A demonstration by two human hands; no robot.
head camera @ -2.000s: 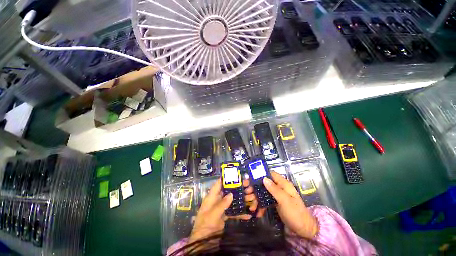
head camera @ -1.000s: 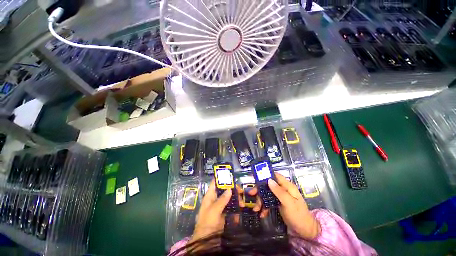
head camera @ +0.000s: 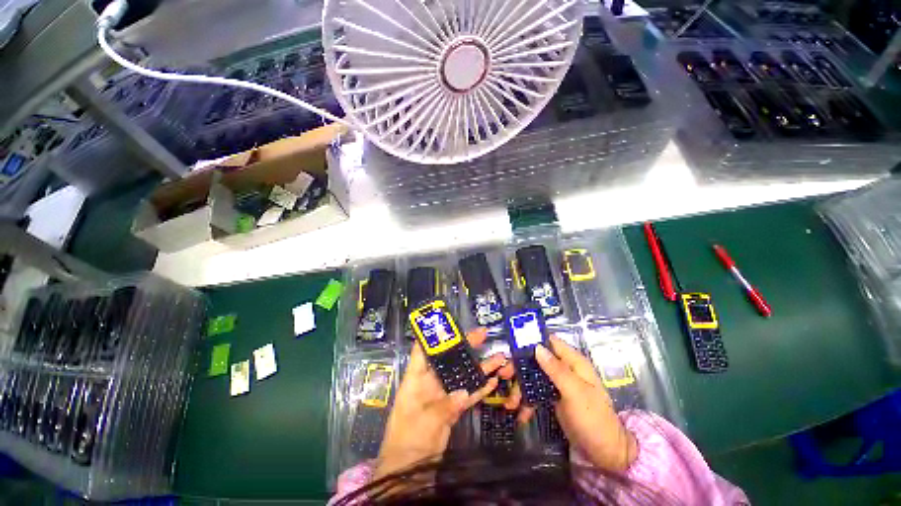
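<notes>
My left hand (head camera: pixel 420 410) holds a yellow-framed keypad phone (head camera: pixel 447 348) with a lit screen, tilted, its top leaning left. My right hand (head camera: pixel 583 405) holds a dark keypad phone (head camera: pixel 532 356) with a lit bluish-white screen, nearly upright, thumb at its upper keys. Both phones are over a clear blister tray (head camera: pixel 632 287). In the tray's back row, several black phones (head camera: pixel 480 289) show their backs with silvery patches. Yellow-framed phones lie in the front row, partly hidden by my hands. Dark hair covers the bottom edge of the view.
A white fan (head camera: pixel 464 67) stands ahead. Left are green stickers (head camera: pixel 219 359), white cards (head camera: pixel 265 362), a carton (head camera: pixel 286 222) and stacked trays (head camera: pixel 89 395). Right are a red marker (head camera: pixel 659 259), a red pen (head camera: pixel 741 281) and a lone yellow-framed phone (head camera: pixel 703 331).
The left phone has tilted to the left and risen slightly, with the left fingers spread more. The right phone is still held in about the same place. The view has shifted slightly.
</notes>
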